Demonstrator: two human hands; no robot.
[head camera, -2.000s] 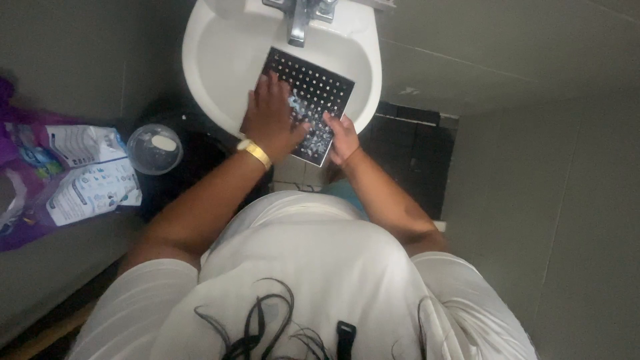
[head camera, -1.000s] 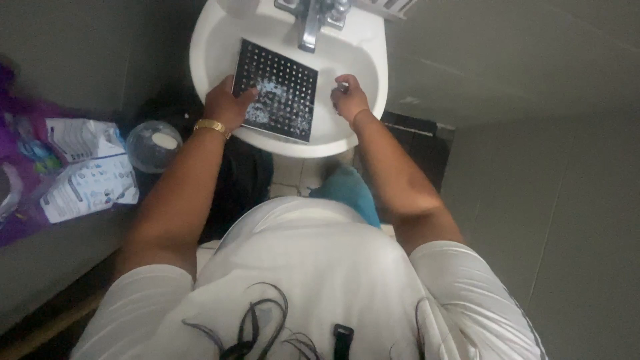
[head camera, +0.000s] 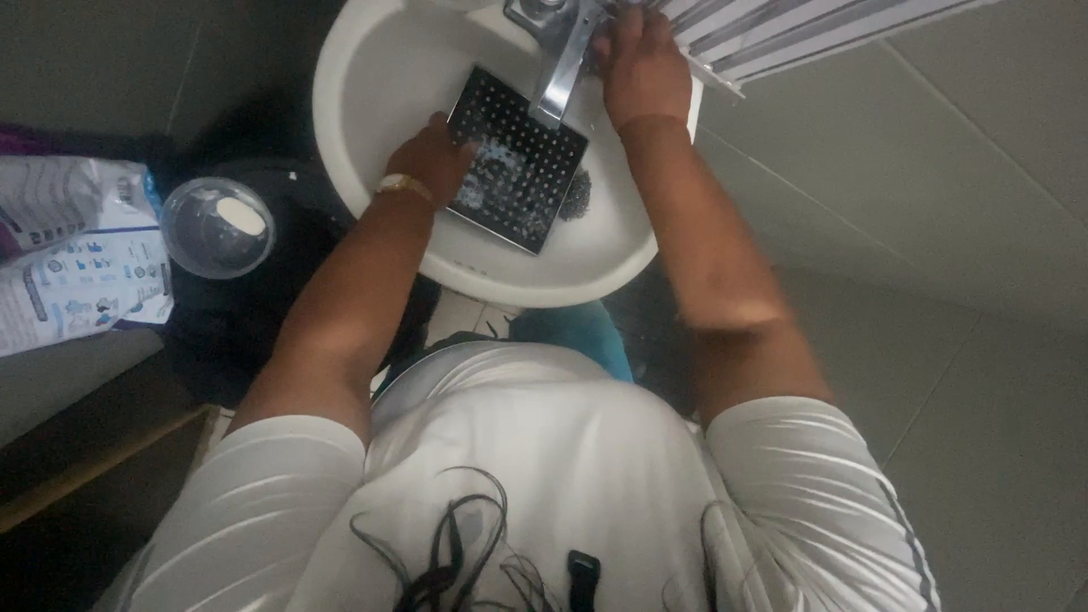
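Observation:
My left hand (head camera: 432, 163) grips the left edge of a square black plate with rows of small light dots (head camera: 518, 161), tilted in the white sink basin (head camera: 374, 102). Whitish suds lie on its face. The chrome faucet spout (head camera: 561, 85) reaches over the plate's upper edge. At the faucet's right side is my right hand (head camera: 650, 72), its fingertips over the handle area and partly hidden. A dark grey scouring pad (head camera: 576, 195) rests in the basin against the plate's right side.
Left of the sink, a clear round plastic tub (head camera: 200, 246) holds a white oval piece, perhaps soap (head camera: 241, 217). Printed plastic packaging (head camera: 93, 280) lies farther left. A white ribbed rack or panel (head camera: 765, 34) juts in at the upper right, by the grey wall (head camera: 935, 212).
My right hand has moved up from the basin's right side to the faucet. The scouring pad now shows in the basin. The plate has turned, with my left hand still on its left edge.

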